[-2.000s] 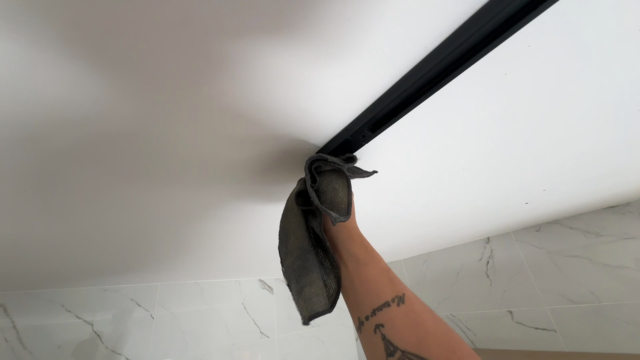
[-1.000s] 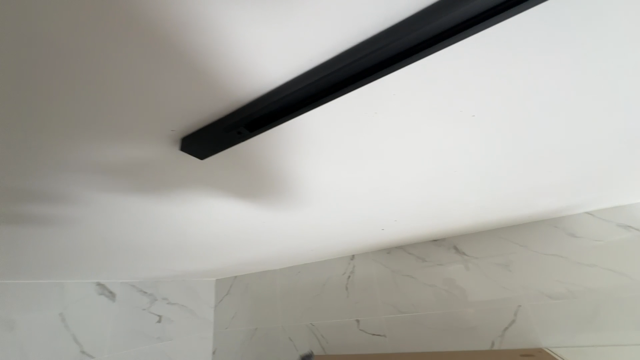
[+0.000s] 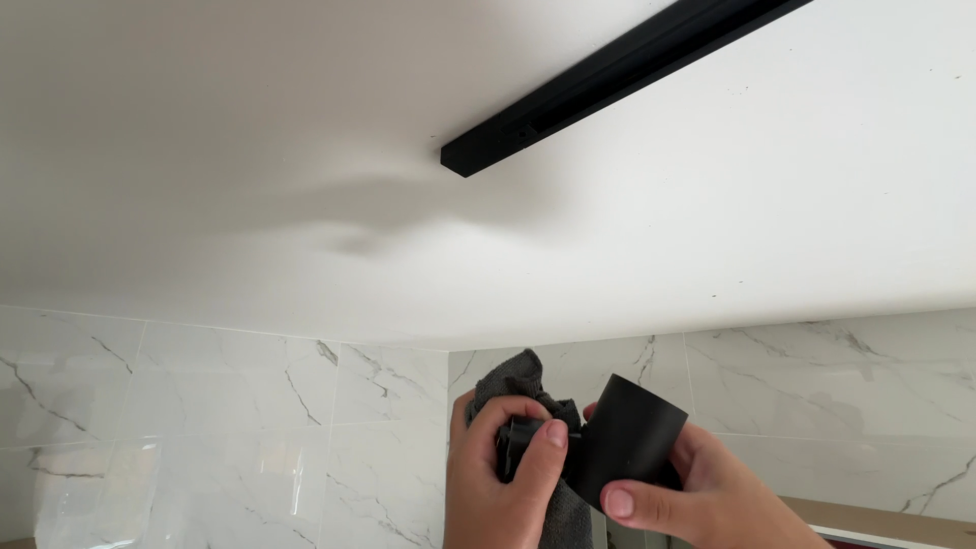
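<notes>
Low in the head view, my left hand [image 3: 503,473] grips the small black mounting part [image 3: 521,446] of a track spotlight. A dark grey cloth [image 3: 512,379] is bunched in the same hand and hangs down behind the light. My right hand [image 3: 686,488] holds the black cylindrical lamp head [image 3: 634,438], thumb on its near side and fingers behind. Above both hands, a black lighting track [image 3: 579,88] is fixed to the white ceiling, with its end cap [image 3: 461,156] toward the middle of the view.
Marble-look wall tiles [image 3: 229,404] meet the ceiling and form a corner behind my hands. A beige ledge or panel edge [image 3: 877,520] shows at the lower right. Small dark specks dot the ceiling.
Two seconds ago one hand held the cloth against the track's end; one second ago no hand showed. Now both hands are in view with the black spotlight and the cloth.
</notes>
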